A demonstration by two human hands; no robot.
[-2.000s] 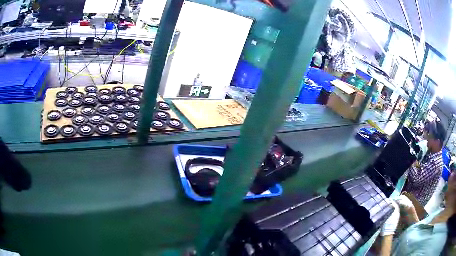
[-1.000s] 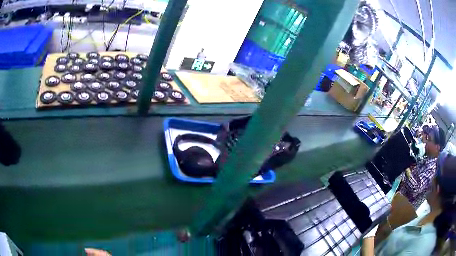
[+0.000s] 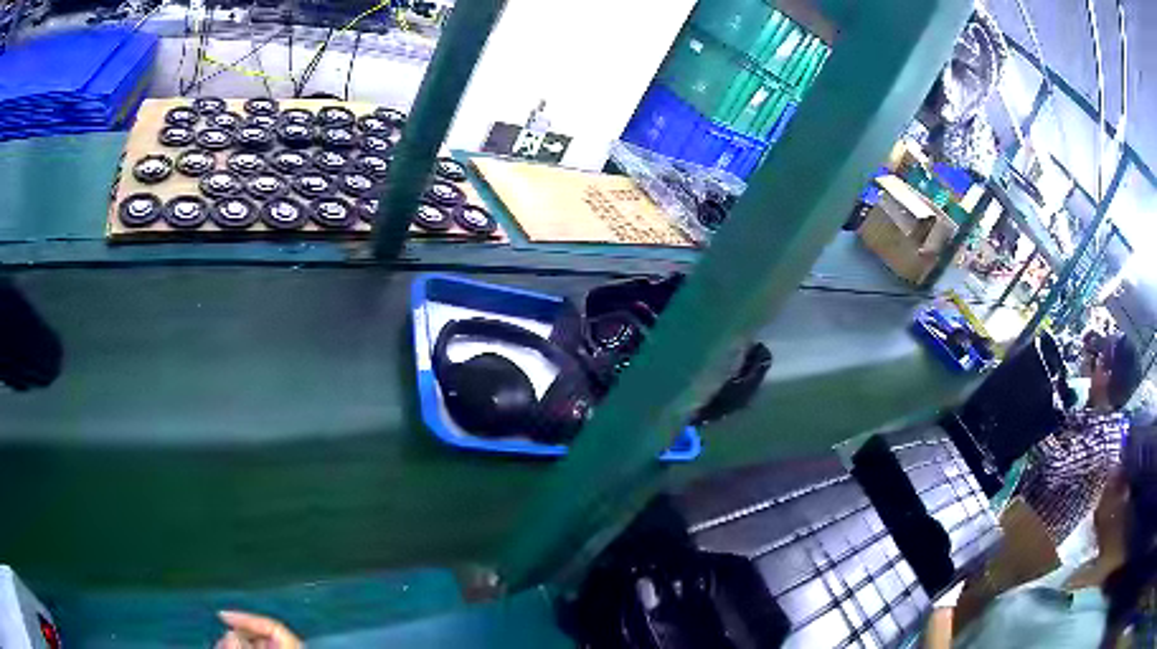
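Note:
A blue tote tray (image 3: 428, 380) lies on the dark green conveyor belt (image 3: 228, 368). Black headphones (image 3: 492, 393) rest in its left part on a white sheet (image 3: 514, 364). A dark blister tray (image 3: 622, 323) sits at its right side, partly hidden by a slanted green post. My left hand (image 3: 260, 630) is at the bottom edge, left of centre, well short of the tote. Only some bare fingers show, and the rest is cut off, so I cannot tell whether it holds anything. My right hand is out of the picture.
The slanted green post (image 3: 749, 266) crosses the view. Stacked blister trays (image 3: 812, 545) fill the lower right. People (image 3: 1078, 475) are at the right edge. Round black parts (image 3: 286, 184) lie on a board across the belt. A white box (image 3: 19, 615) is at bottom left.
The view has shifted, and the belt and tote sit higher in it than two seconds ago. Fingers of my left hand have come in at the bottom edge and show slightly more now.

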